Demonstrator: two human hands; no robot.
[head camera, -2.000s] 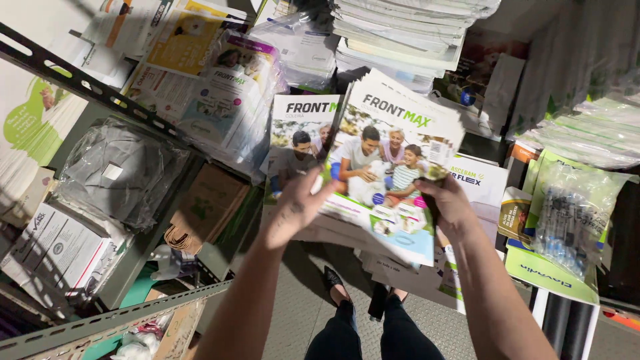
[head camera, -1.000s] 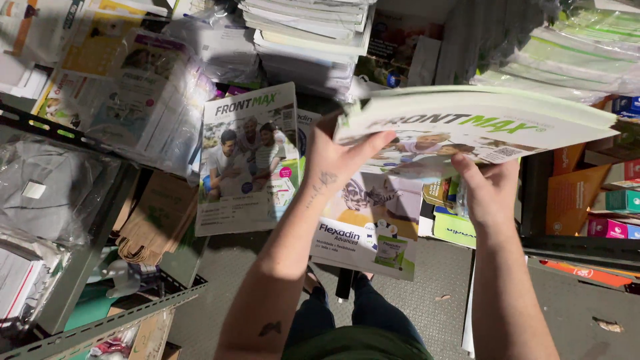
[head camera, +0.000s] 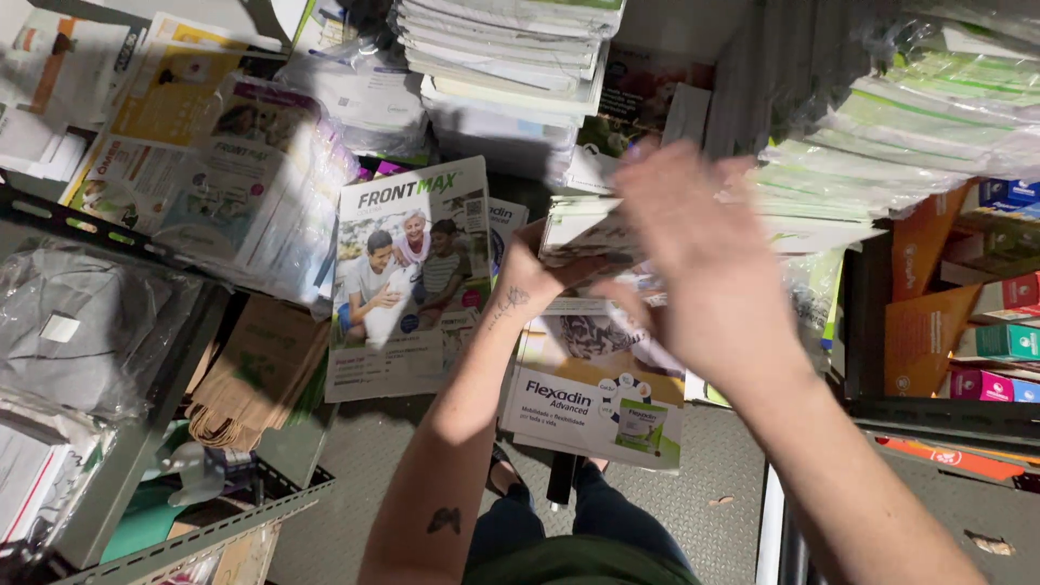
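A stack of printed leaflets (head camera: 585, 227) is gripped at its left end by my left hand (head camera: 552, 260), above the middle of the view. Over the stack's right part is my right hand (head camera: 691, 252), blurred by motion, its fingers extended; whether it touches the leaflets cannot be told. Below them lies a Flexadin Advanced leaflet (head camera: 597, 422) with a cat picture, on top of other sheets. Left of my left wrist, a Frontmax leaflet (head camera: 410, 276) with a family photo lies face up, partly over another Flexadin sheet.
A tall paper stack (head camera: 504, 81) stands at the back. Plastic-wrapped stacks (head camera: 910, 138) lie at the right, above small coloured boxes (head camera: 1003, 353). At the left are a perforated metal shelf edge (head camera: 219, 528), brown paper bags (head camera: 260, 366) and a grey item in clear plastic (head camera: 73, 333).
The Frontmax stack that both hands held with its cover showing has been tilted and lifted away, uncovering the Flexadin leaflet. My right hand has moved up over the stack. The view has shifted right.
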